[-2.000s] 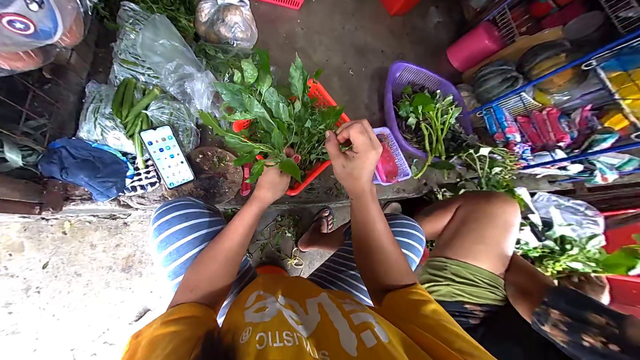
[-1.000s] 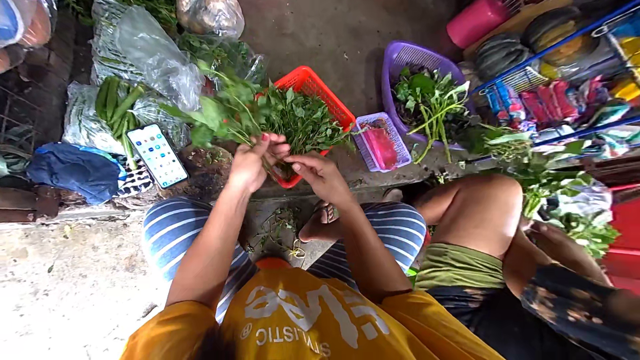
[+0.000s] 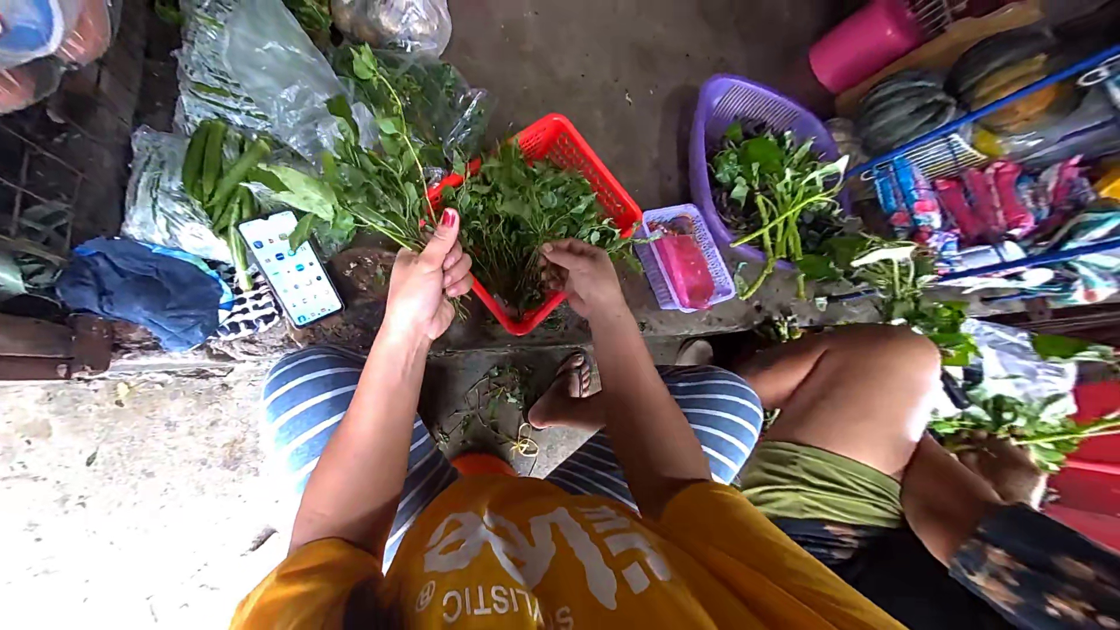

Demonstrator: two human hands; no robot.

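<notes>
My left hand (image 3: 429, 280) is closed round the stems of a bunch of leafy greens (image 3: 372, 179), whose leaves fan out up and to the left. More leafy greens (image 3: 525, 210) fill a red plastic basket (image 3: 591, 162) between my hands. At the basket's near right side, my right hand (image 3: 582, 278) has its thumb and fingertips together at the edge of those greens; whether they pinch a stem is hidden. Just right of it sits a small lilac basket (image 3: 726, 284) with a pink item (image 3: 685, 269) inside.
A phone (image 3: 290, 267) lies left, beside bagged okra-like green pods (image 3: 219, 166) and a dark blue cloth (image 3: 144, 293). A purple basket (image 3: 761, 96) of greens stands right, near squashes (image 3: 906, 109) and a blue rack. A seated person's hand (image 3: 1002, 472) holds greens at far right.
My hands were close together at the bunch one second ago and are now apart. My right hand has moved right, over the red basket's near edge; the bunch stays in my left hand.
</notes>
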